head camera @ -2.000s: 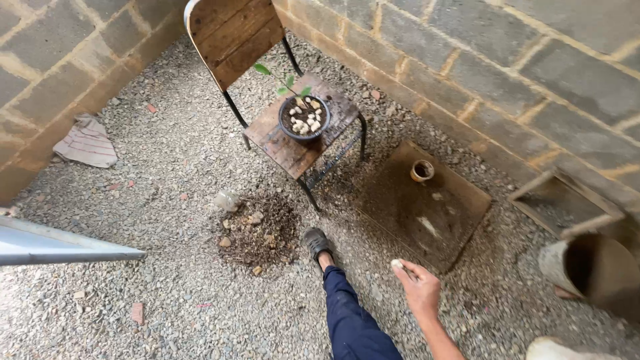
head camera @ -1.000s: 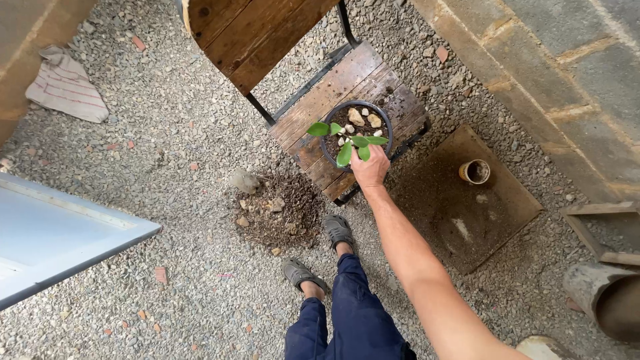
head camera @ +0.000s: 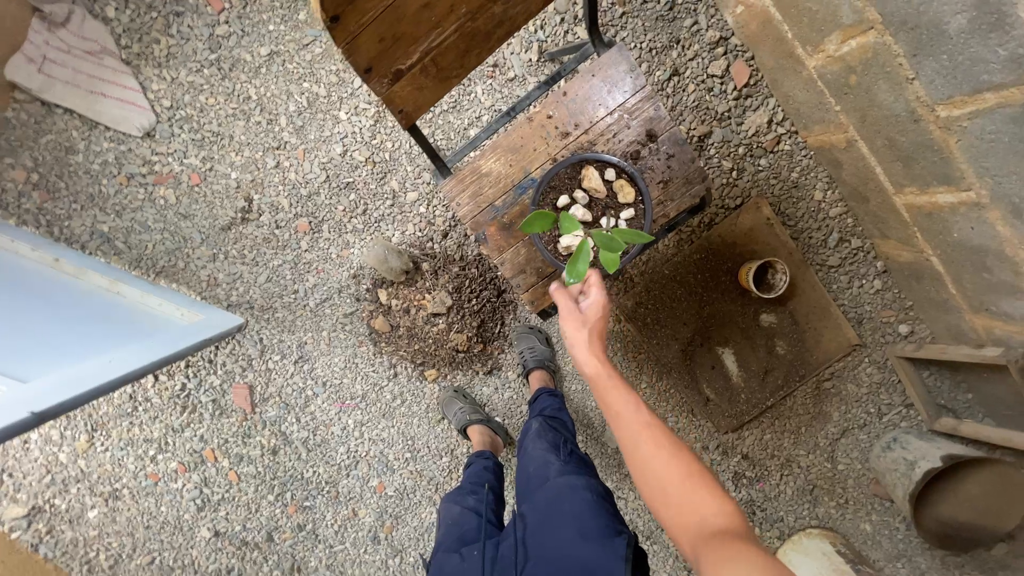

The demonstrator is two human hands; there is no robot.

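Note:
A potted plant with green leaves (head camera: 579, 262) stands in a round dark plastic pot (head camera: 645, 192) on the seat of a wooden chair (head camera: 512, 188). White and tan stones (head camera: 593, 182) lie on the dark soil in the pot. My right hand (head camera: 584, 316) is at the pot's near rim, just below the lowest leaf; its fingers are bent and partly blurred, and whether they hold anything cannot be told. My left hand is out of the frame.
Beside my shoes lies a heap of soil and debris (head camera: 456, 312) with a larger stone (head camera: 388, 260). A soiled board (head camera: 752, 376) bears a small cup (head camera: 764, 278). Further right are a wooden frame (head camera: 952, 426) and a cylindrical container (head camera: 900, 460). A pale panel's corner (head camera: 104, 320) juts in at left.
My right hand first moved from beside the board to the plant in the pot, and has since drawn back a little to the near rim. The view has come closer to the chair.

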